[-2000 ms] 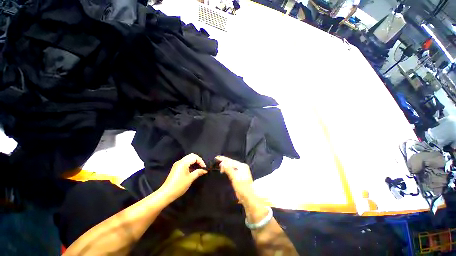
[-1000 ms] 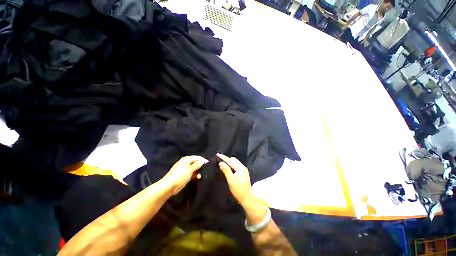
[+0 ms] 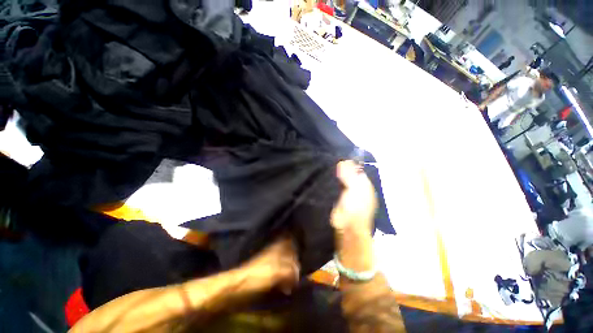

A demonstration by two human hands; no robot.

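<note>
The black cloth piece (image 3: pixel 260 188), likely trousers, lies on the white table and hangs over its near edge. My left hand (image 3: pixel 276 263) is blurred, low at the near edge of the cloth, with its fingers curled on it; its fingertips are hidden. My right hand (image 3: pixel 354 198) is raised further up at the cloth's right side, blurred, with the black fabric drawn up at its fingers. A pale band is on my right wrist. No tool can be made out in either hand.
A large black garment pile (image 3: pixel 117 84) touches the piece at the left. The white table (image 3: pixel 403 130) has a yellow-orange edge. Khaki-grey garments (image 3: pixel 546 273) lie at the far right corner. A perforated item (image 3: pixel 307 43) is at the back. A person in white (image 3: pixel 520 97) is beyond the table.
My hands have parted: the right moved up and right, the left down and slightly right. The cloth between them has shifted and creased. The view has tilted, showing more of the person in white.
</note>
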